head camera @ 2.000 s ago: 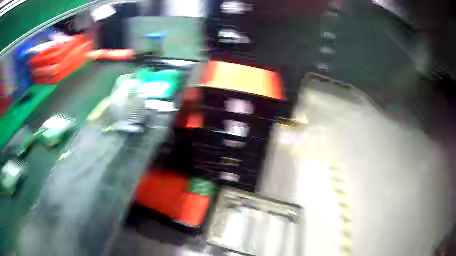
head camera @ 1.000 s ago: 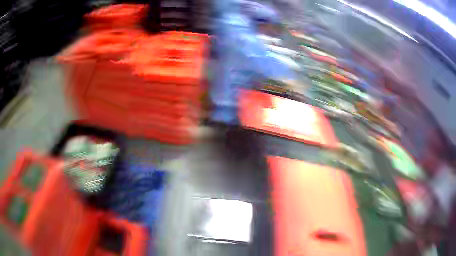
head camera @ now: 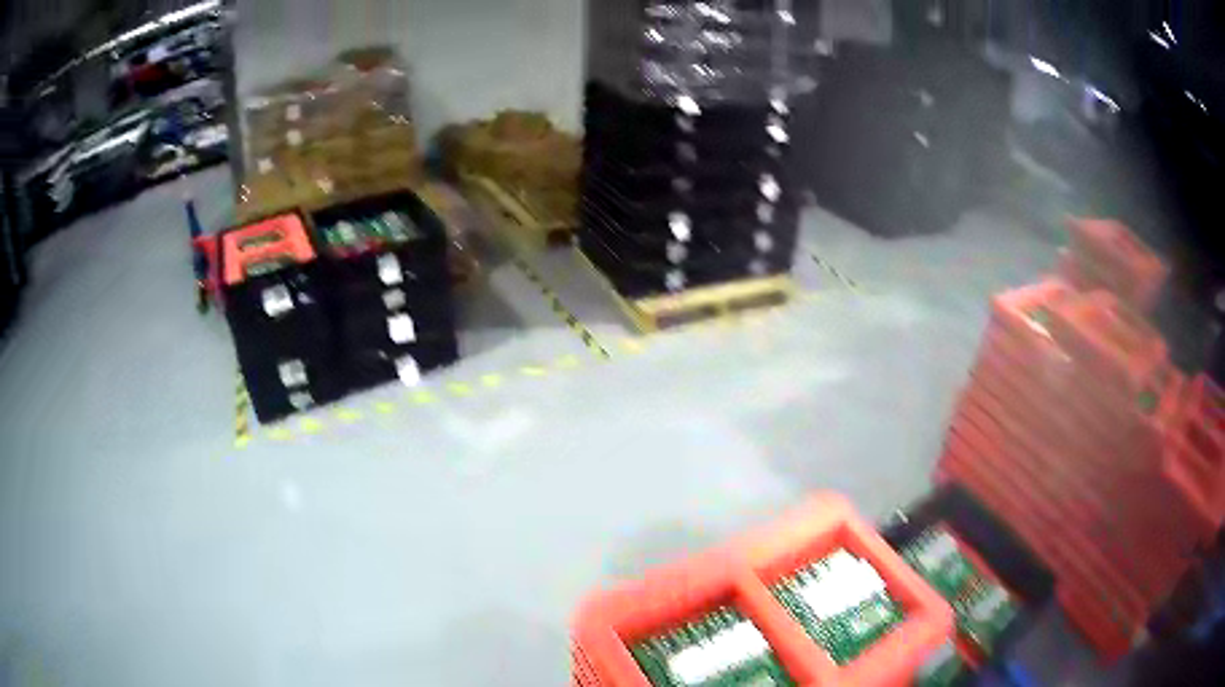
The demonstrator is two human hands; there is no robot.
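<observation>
No hand shows in the head view. Nearest in front of me, at the lower right, is a red crate (head camera: 605, 615) with two compartments. A green circuit board with a white block (head camera: 836, 591) lies in its right compartment, and another board (head camera: 712, 655) lies in the left one, cut off by the bottom edge. A black tray (head camera: 1024, 564) with green boards (head camera: 957, 574) stands just right of the red crate. The view is somewhat blurred.
A tall stack of red crates (head camera: 1034, 443) stands at the right. Black crate stacks (head camera: 343, 322) with boards on top stand at the left behind yellow-black floor tape. Taller black stacks (head camera: 685, 201) stand on a pallet (head camera: 712, 303) farther back. Cartons (head camera: 336, 134) stand at the back left.
The view has swung from the red mats and the person in blue towards the open floor and stacked crates. The red stack now lies at the right instead of the upper left.
</observation>
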